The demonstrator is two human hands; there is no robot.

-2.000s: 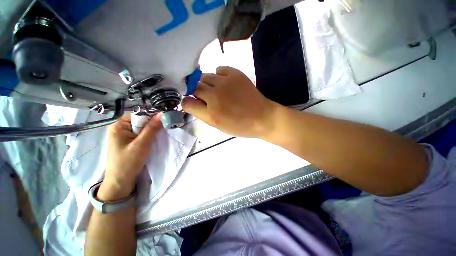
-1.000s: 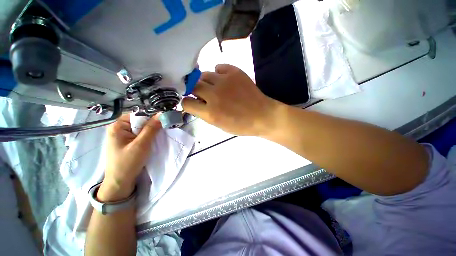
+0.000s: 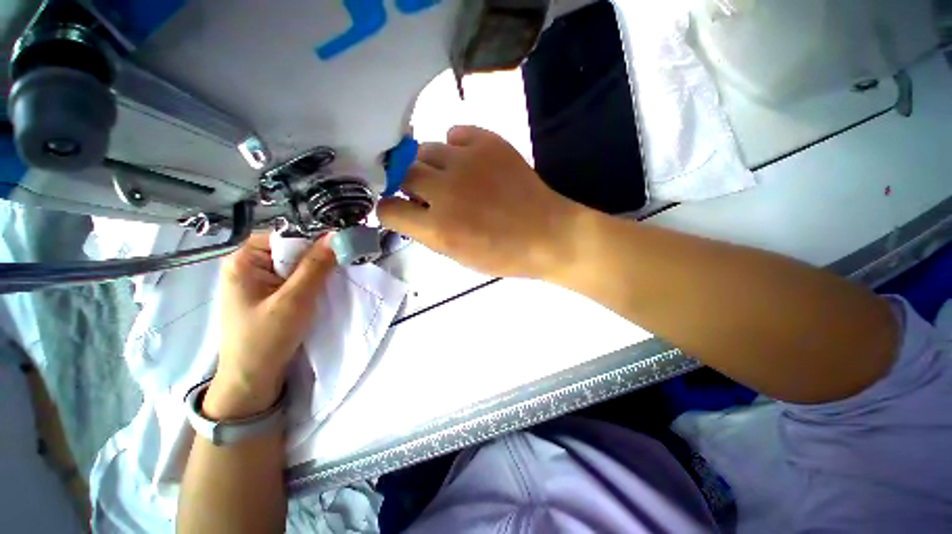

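Observation:
A white garment piece (image 3: 350, 323) lies on the machine table left of centre, running under and around my left hand. My left hand (image 3: 266, 302) pinches the white cloth close below the tension discs. My right hand (image 3: 480, 203) is at the right side of the sewing machine head (image 3: 282, 94), fingers bent; its fingertips are hidden behind the head and a blue part, so what they touch cannot be told. A round grey knob (image 3: 357, 244) sits between the hands. The needle and presser foot are hidden.
A black phone (image 3: 585, 115) lies right of the machine head on the table, with white cloth (image 3: 684, 115) beside it. A ruled measuring tape (image 3: 501, 410) runs along the front table edge. Greyish-white cloth (image 3: 84, 334) hangs at the far left.
The machine head appears slightly shifted up and left in the picture. Both hands have stayed almost in the same places, with the left still on the cloth.

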